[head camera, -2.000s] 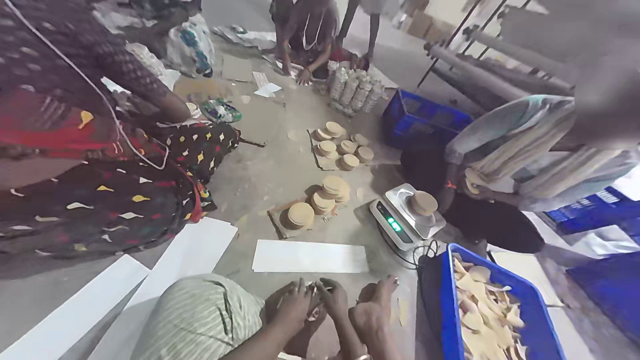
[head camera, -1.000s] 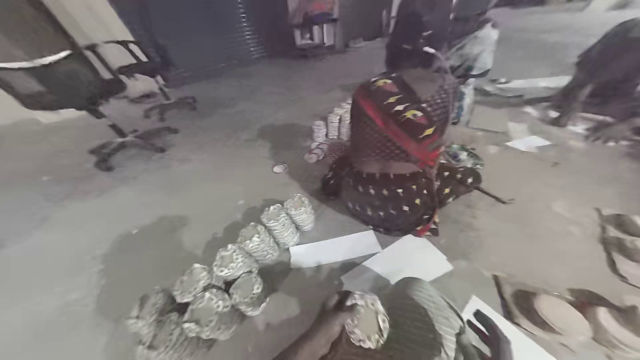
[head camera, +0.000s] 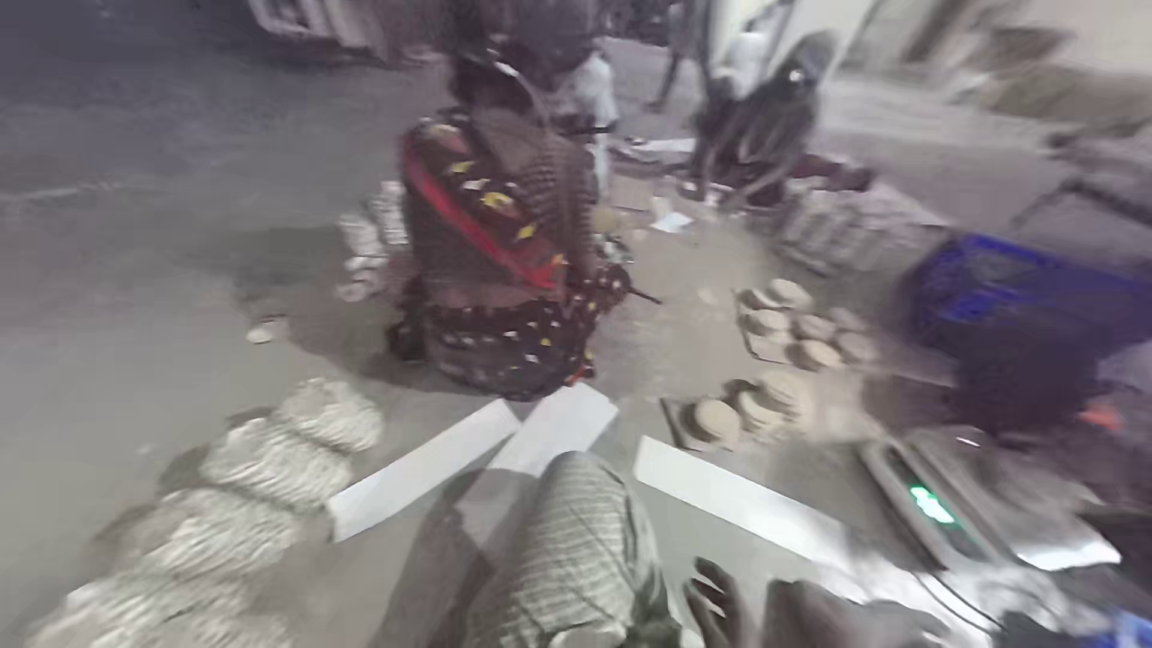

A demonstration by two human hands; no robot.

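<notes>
My right hand (head camera: 720, 603) is at the bottom edge, blurred, its fingers apart with nothing seen in them. It is beside my knee under pale checked cloth (head camera: 576, 540) and below a long white strip (head camera: 738, 499) on the floor. What looks like my bare foot (head camera: 810, 616) lies just right of it. My left hand is out of view. Two more white strips (head camera: 423, 468) (head camera: 562, 427) lie beyond the knee. Wrapped stacks of round pieces (head camera: 270, 463) stand in a row at the left.
A digital scale (head camera: 936, 504) with a lit display stands at the right, a cable near it. Round tan discs (head camera: 717, 421) sit in piles ahead, before a blue crate (head camera: 990, 279). A person in patterned cloth (head camera: 495, 261) sits ahead; others are farther back.
The view has swung left, then partly back right. One second ago my left hand held a wrapped stack of discs; now neither that hand nor that stack in it shows.
</notes>
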